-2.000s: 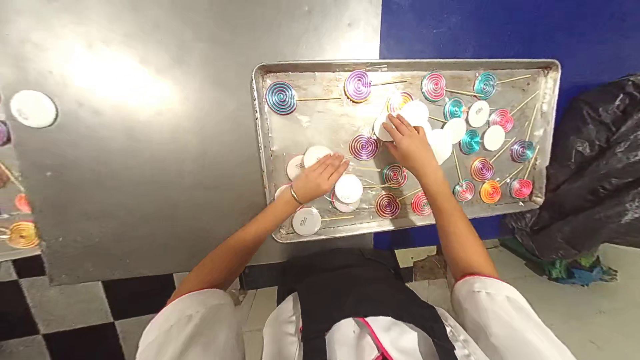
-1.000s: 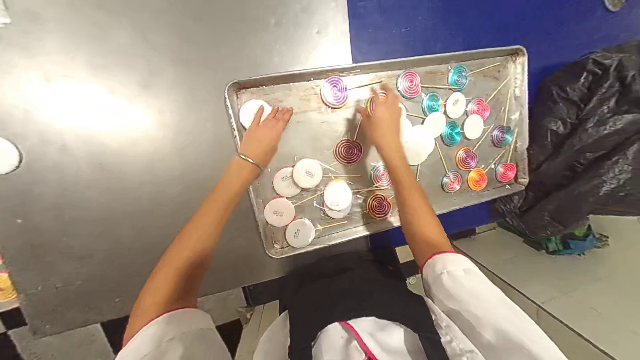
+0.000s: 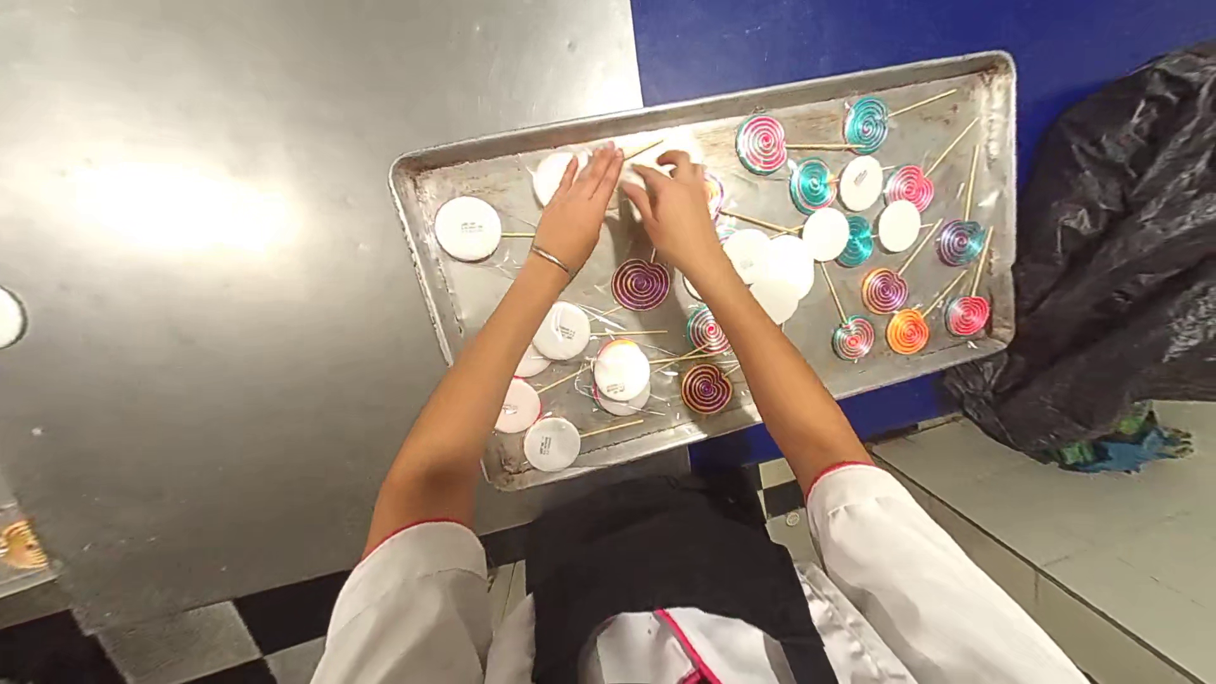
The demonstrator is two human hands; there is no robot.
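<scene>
A metal baking tray (image 3: 698, 440) holds several wrapped spiral lollipops on wooden sticks, some with the coloured spiral up, others showing a white round back. My left hand (image 3: 579, 209) lies flat by the tray's far side, its fingers over the edge of a white-backed lollipop (image 3: 556, 178). Close to its right, my right hand (image 3: 673, 204) has curled fingers at a white round piece; its grip is partly hidden. A purple spiral lollipop (image 3: 640, 284) lies below the hands. Another white-backed lollipop (image 3: 467, 228) rests near the tray's left end.
The tray spans a steel table (image 3: 237, 380) and a blue surface (image 3: 817, 38). Black plastic (image 3: 1111, 237) bulges at the right. A white disc (image 3: 8, 317) sits at the left edge. Overlapping white discs (image 3: 784, 275) lie beside my right forearm.
My left hand has moved from the white-backed lollipop at the tray's left end to beside my right hand. A white-backed lollipop now lies where the upper purple spiral was.
</scene>
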